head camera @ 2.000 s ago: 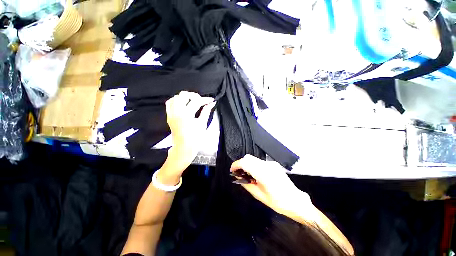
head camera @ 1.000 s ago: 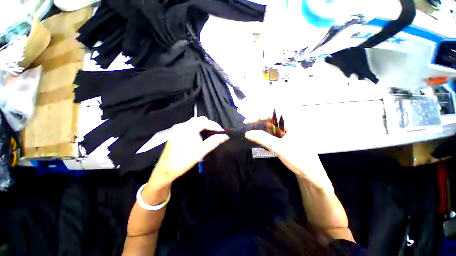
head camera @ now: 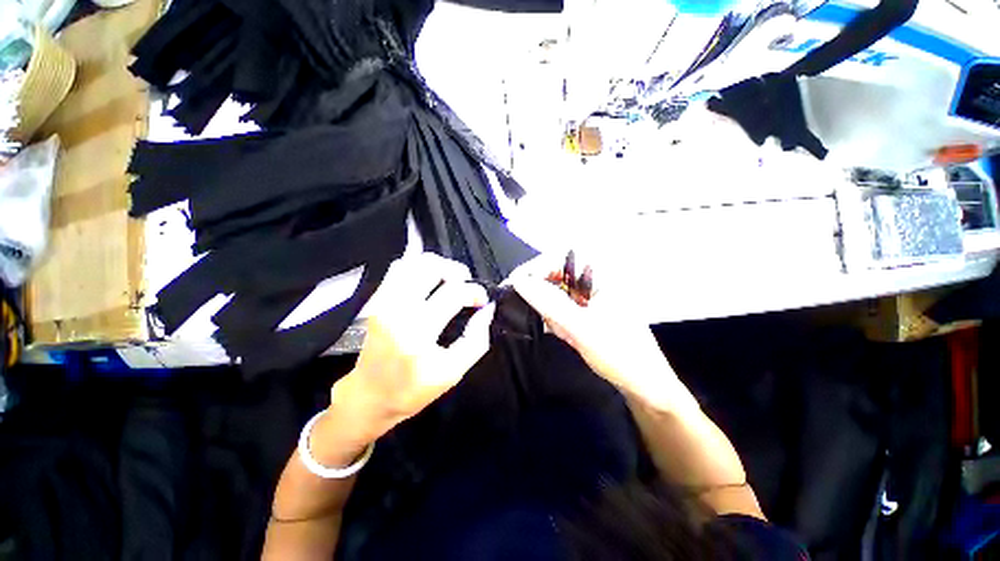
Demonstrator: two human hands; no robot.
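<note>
A large bundle of black strips [head camera: 285, 181] fans out over the left of the white table and gathers near its top. Several strips run down to the table's front edge between my hands. My left hand [head camera: 422, 334] pinches a black strip end between thumb and fingers. My right hand [head camera: 581, 323] meets it fingertip to fingertip at the same strip. Small snippers [head camera: 577, 278] with dark pointed blades and orange-red glints stick up from my right hand, mostly hidden by the fingers.
The white machine bed [head camera: 724, 247] lies to the right, with small metal needle parts [head camera: 587, 140] at top centre. A loose black scrap [head camera: 768, 115] hangs at upper right. A clear box [head camera: 919, 225] is at the right edge. Brown cardboard [head camera: 99, 219] and a plastic bag [head camera: 24, 208] are at left.
My right hand has come up from the table edge to meet my left hand at the strips. The snippers now point up. The view has shifted, so the bundle sits further left.
</note>
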